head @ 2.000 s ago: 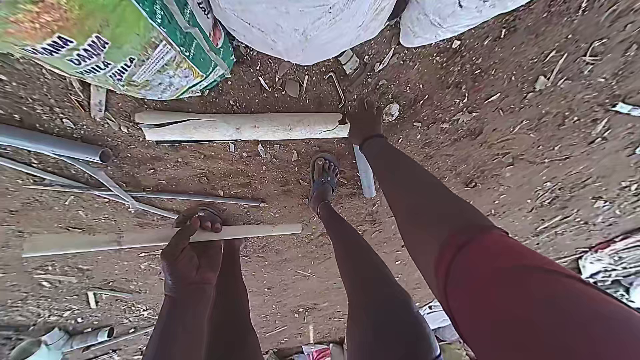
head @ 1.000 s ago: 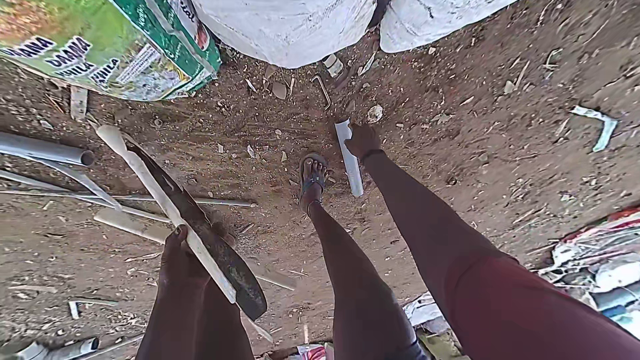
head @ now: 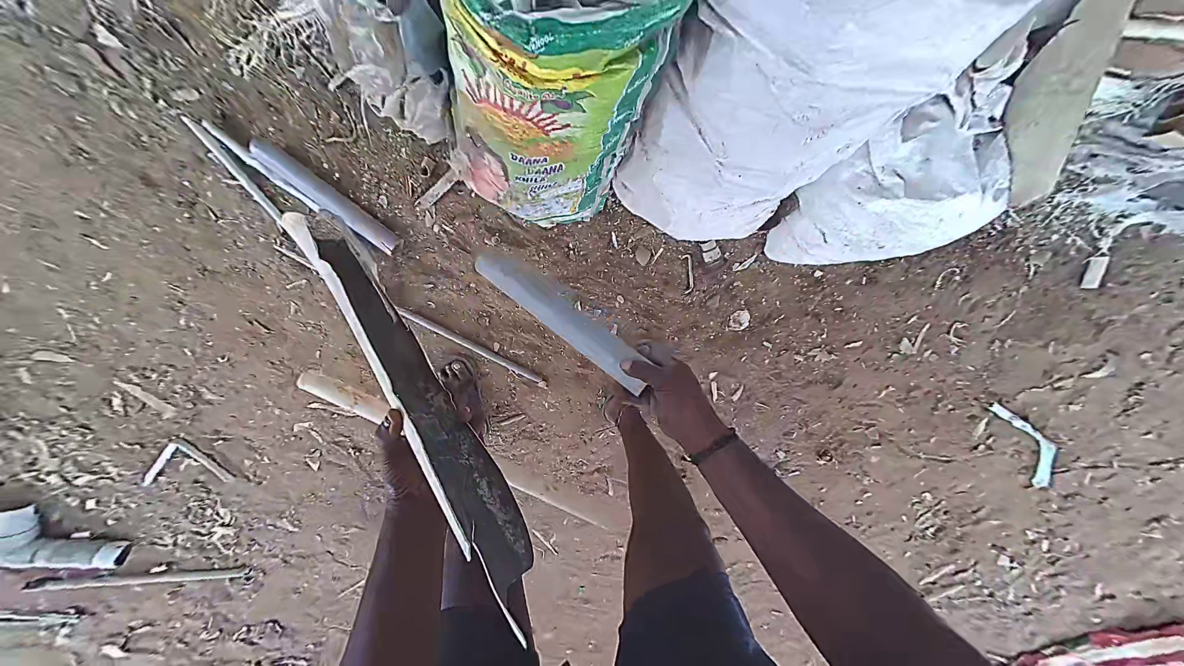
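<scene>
My left hand (head: 400, 453) grips a long split pipe piece (head: 416, 416), pale outside and dark inside, which slants from upper left to lower right. A second pale strip (head: 342, 396) crosses behind it at that hand; whether the hand holds it too is hard to tell. My right hand (head: 668, 388) is closed on the lower end of a grey-white plastic pipe piece (head: 560, 314), raised off the ground and pointing up to the left. The two pieces are apart. Most of my left fingers are hidden behind the split piece.
Grey pipes (head: 324, 194) and a thin rod (head: 472, 345) lie on the dirt at left. A printed green sack (head: 555, 120) and white sacks (head: 786, 111) stand at the back. A white pipe fitting (head: 65, 553) lies at lower left, a bent pale strip (head: 1027, 442) at right.
The dark-lined split piece lay on the ground two seconds ago and is now in my left hand. My right hand has lifted the grey-white pipe piece from the ground. The view has shifted.
</scene>
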